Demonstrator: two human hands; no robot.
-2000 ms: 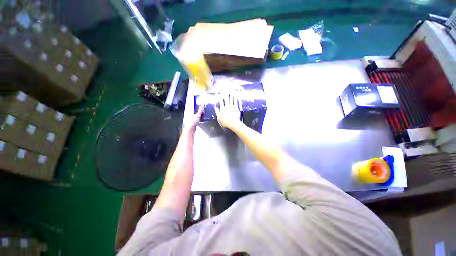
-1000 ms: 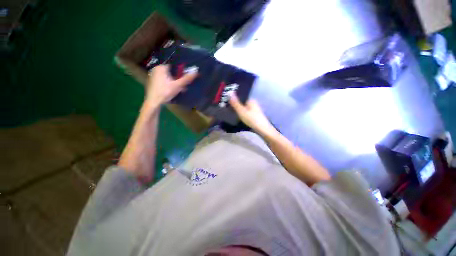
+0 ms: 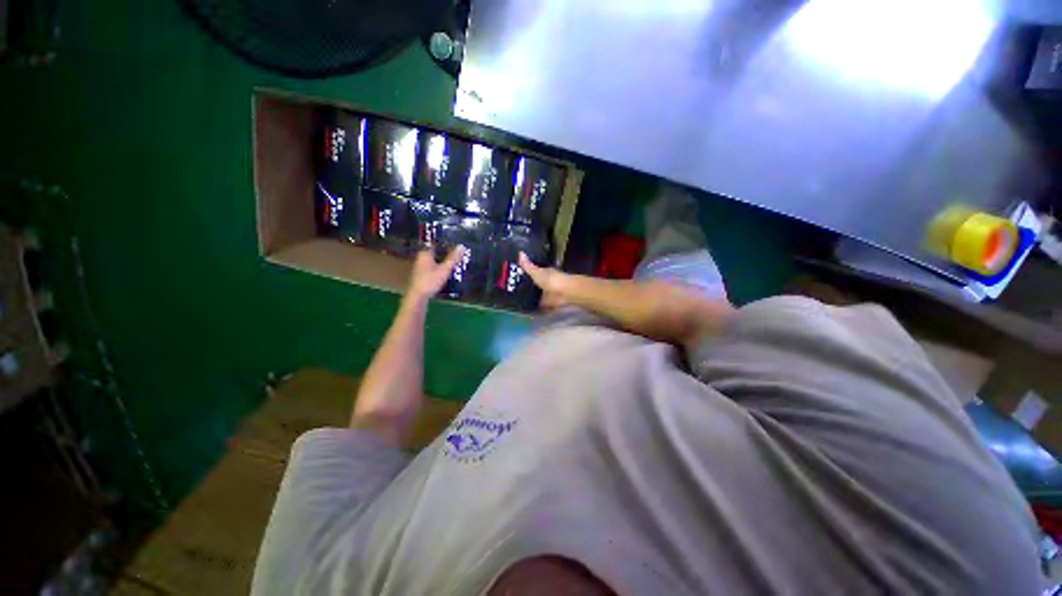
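An open brown shipping carton (image 3: 285, 175) stands on the green floor left of the table. Black glossy product boxes (image 3: 388, 157) with white and red print lie in it in two rows. My left hand (image 3: 436, 276) is at the carton's near side, its thumb on a box top in the near row. My right hand (image 3: 543, 282) is at the near right corner, against the last box of that row. Both hands hold the near-row boxes between them. The fingers' lower parts are hidden.
The metal-topped table (image 3: 652, 105) is at the upper right, with a tape dispenser (image 3: 981, 245) on its near edge and a larger black box (image 3: 1047, 64) at the far right. A black fan (image 3: 326, 29) is behind the carton. Brown cartons (image 3: 198, 512) are at lower left.
The view has turned towards the floor. My hands took black boxes from the table and moved them left into the carton, where they now lie level with the others.
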